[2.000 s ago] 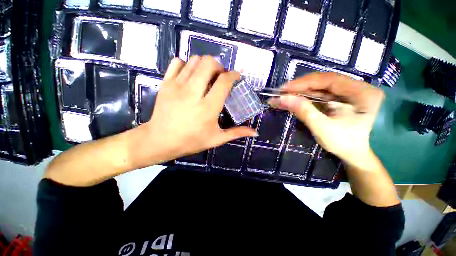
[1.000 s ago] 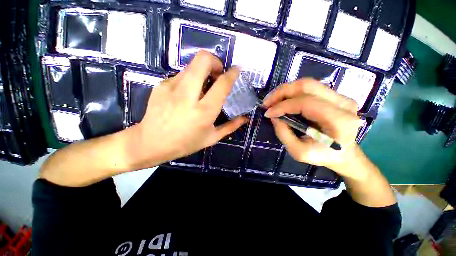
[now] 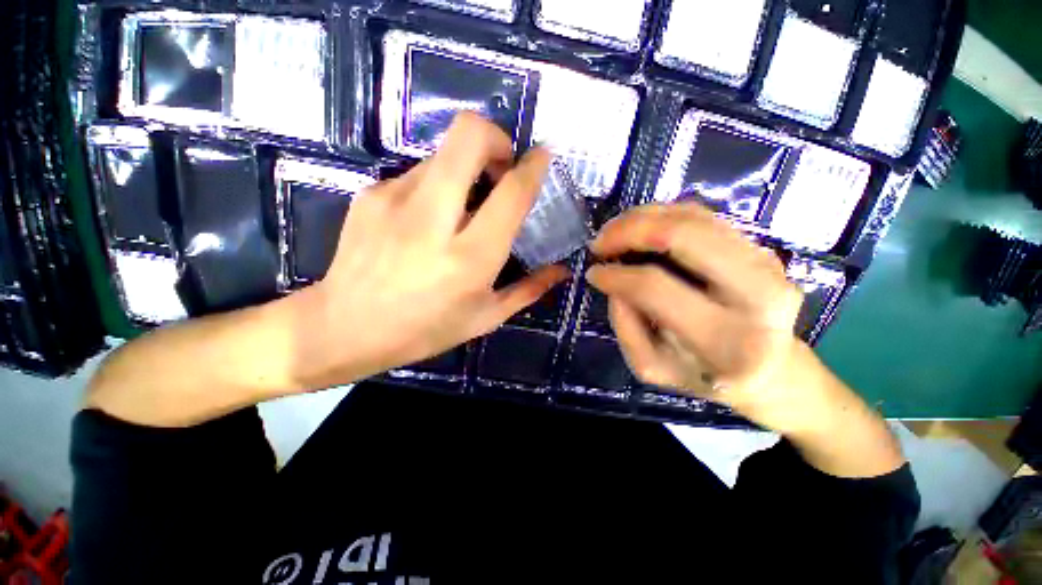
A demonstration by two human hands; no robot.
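Observation:
My left hand [image 3: 429, 246] holds a small silvery square sheet with ribbed lines [image 3: 548, 223] between its fingers, tilted, over the black blister tray [image 3: 366, 86]. My right hand [image 3: 697, 303] is bare, its thumb and fingertips pinched together at the right corner of the sheet. The slim tool in this hand is almost wholly hidden by the fingers. White-framed housings, such as one housing [image 3: 583, 114] just beyond my left fingers, lie in the tray pockets.
Stacked black trays [image 3: 46, 206] stand at the left. Dark ridged bundles [image 3: 1000, 263] and a smaller striped piece [image 3: 939, 151] lie on the green surface [image 3: 903, 309] at the right. Red objects [image 3: 34, 543] are at the lower left, a brown cardboard edge [image 3: 983, 437] at the lower right.
The tray has shifted slightly left and up in view. My right hand has turned and closed at the sheet's corner; the tool, plainly seen earlier, is now hidden. My left hand keeps its hold.

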